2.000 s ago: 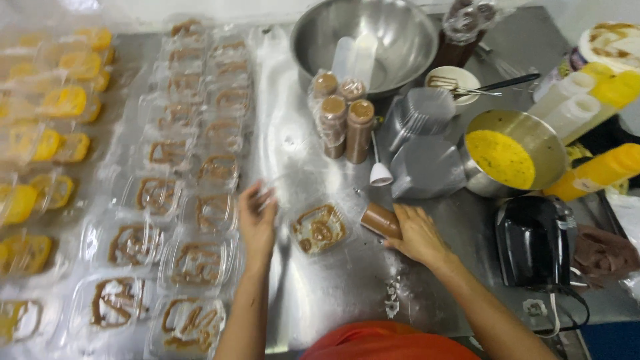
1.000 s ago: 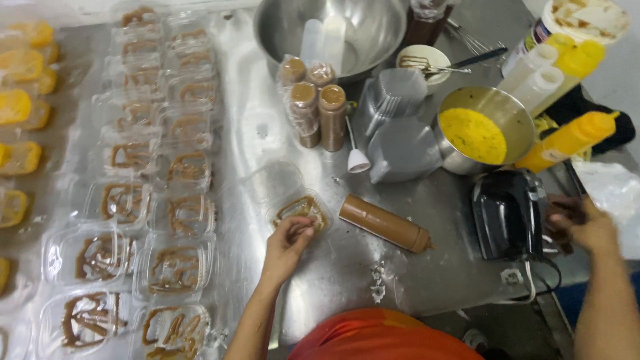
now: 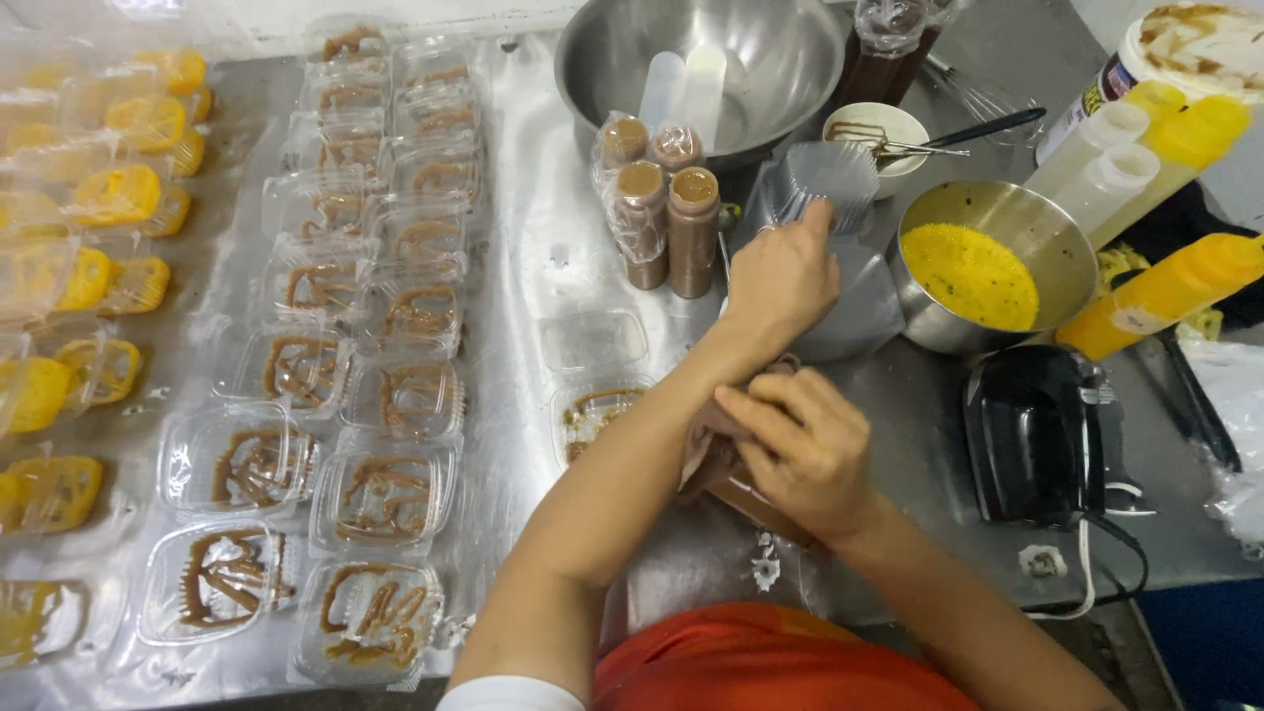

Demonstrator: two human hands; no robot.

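Observation:
My left hand reaches over a stack of clear plastic containers; its fingertips are partly hidden, so a hold cannot be told. Below it, my right hand pinches a brown cloth against my left forearm near the wrist. A squeeze bottle with brown filling lies on the steel table, partly under my right hand. Left of my forearm is an open clear container with brown sauce in its base, partly covered by the arm. Several upright bottles of brown sauce stand beyond my left wrist.
Rows of open containers with brown sauce and others with yellow filling cover the left. A steel mixing bowl stands at the back. To the right are a pot of yellow mixture, a black appliance and an orange squeeze bottle.
My left hand has left the open container and moved up and right to the stack. My right hand has come from beside the black appliance to my left forearm, with the brown cloth.

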